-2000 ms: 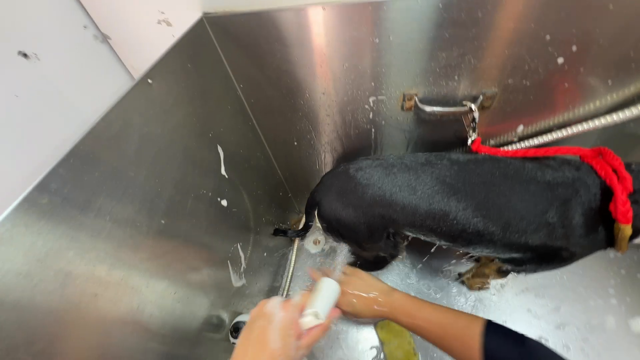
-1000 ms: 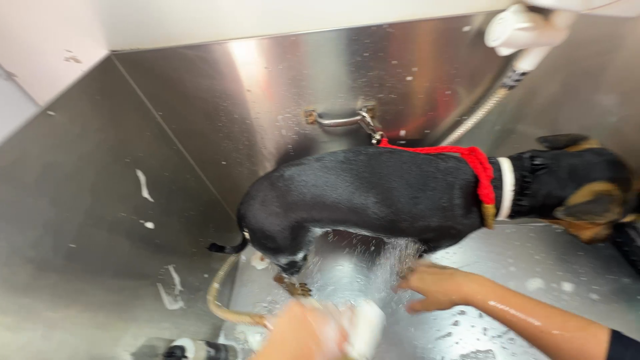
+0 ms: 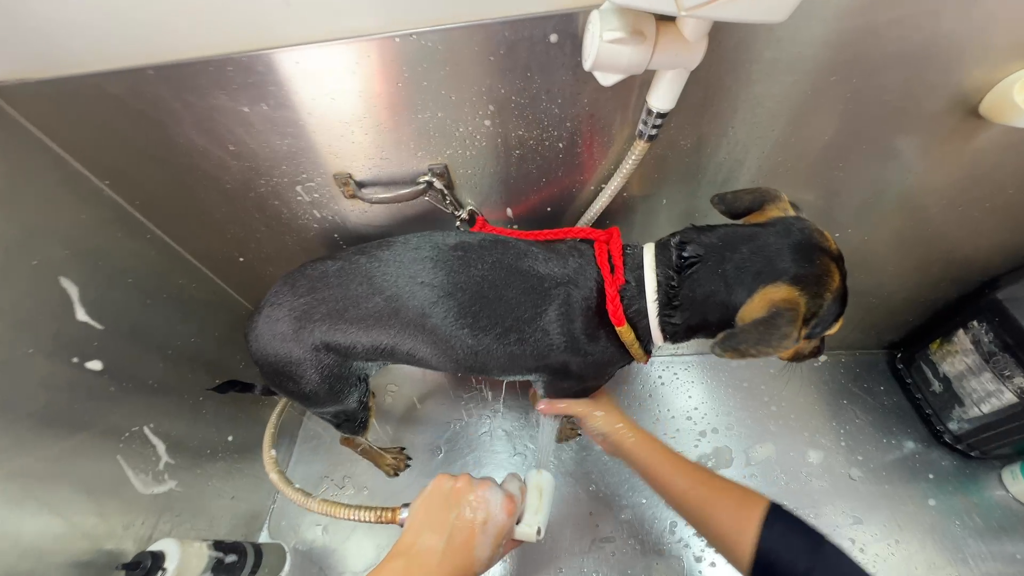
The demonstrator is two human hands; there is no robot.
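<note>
A wet black-and-tan dog [image 3: 448, 312] stands in a stainless steel tub [image 3: 640, 488], its head to the right. Around its neck are a white collar [image 3: 652, 294] and a red braided rope lead [image 3: 612, 276], clipped to a metal handle [image 3: 388, 192] on the back wall. My left hand [image 3: 464, 516], with suds on it, grips a white shower head [image 3: 534, 506] that sprays toward the dog's front leg. At that foreleg is my right hand [image 3: 592, 412], its palm side and some fingers partly hidden.
A white mixer tap [image 3: 640, 44] with a shower hose [image 3: 616, 180] is on the back wall. The hose [image 3: 320, 504] curves behind the dog's rear. At the lower left lies a bottle [image 3: 212, 558]; a black container [image 3: 972, 368] stands at right.
Both hands have moved right along the dog, from its rear to its front leg. The view has shifted right, bringing the dog's head and the tap into sight.
</note>
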